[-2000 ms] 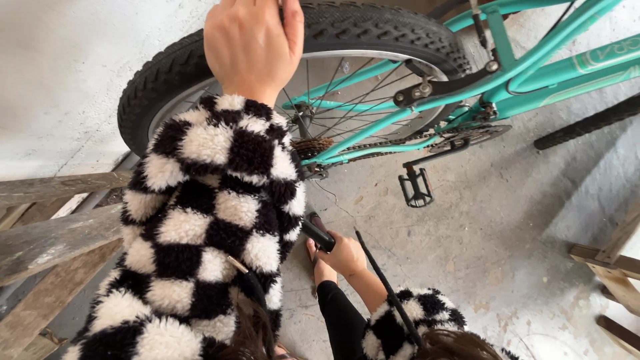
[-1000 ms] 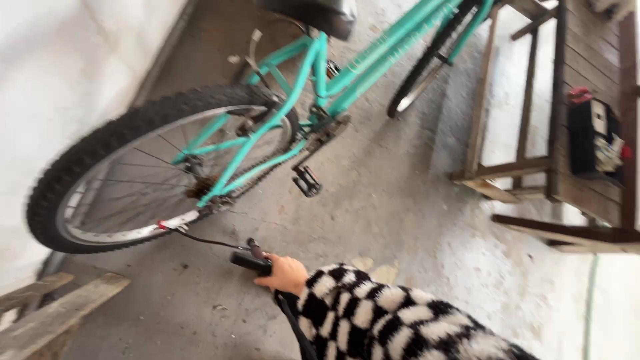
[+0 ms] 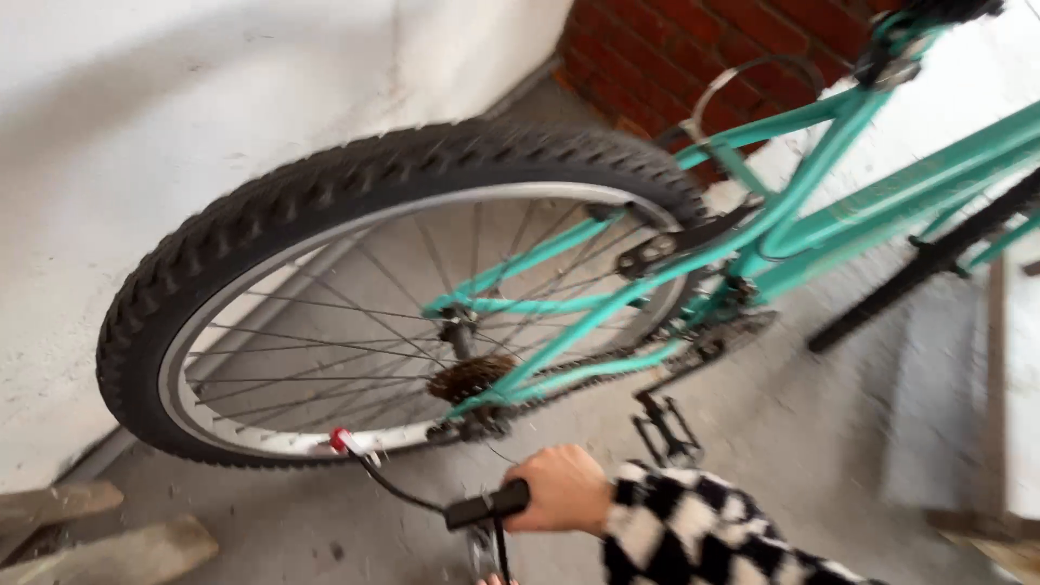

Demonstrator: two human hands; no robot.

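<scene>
My right hand (image 3: 561,491), in a black-and-white checkered fleece sleeve, is closed around the black handle (image 3: 487,505) of a bicycle pump at bottom centre. A thin black hose (image 3: 394,487) runs from beside the handle to a red fitting (image 3: 340,440) at the lower rim of the bicycle's rear wheel. That wheel has a knobby black tyre (image 3: 284,203), a silver rim and a rusty rear cassette (image 3: 471,378). Its frame (image 3: 569,325) is turquoise. My left hand is not clearly seen; a bit of skin at the bottom edge cannot be identified.
A black pedal (image 3: 668,431) sticks out just above my right sleeve. Wooden slats (image 3: 122,552) lie at the lower left. A white wall (image 3: 203,81) stands behind the wheel, with red brick (image 3: 650,49) beyond. The front wheel (image 3: 918,268) is at the right.
My left hand, near the top of the rear tyre two seconds ago, has left the view. My right hand stays on the pump handle. The view has shifted a lot.
</scene>
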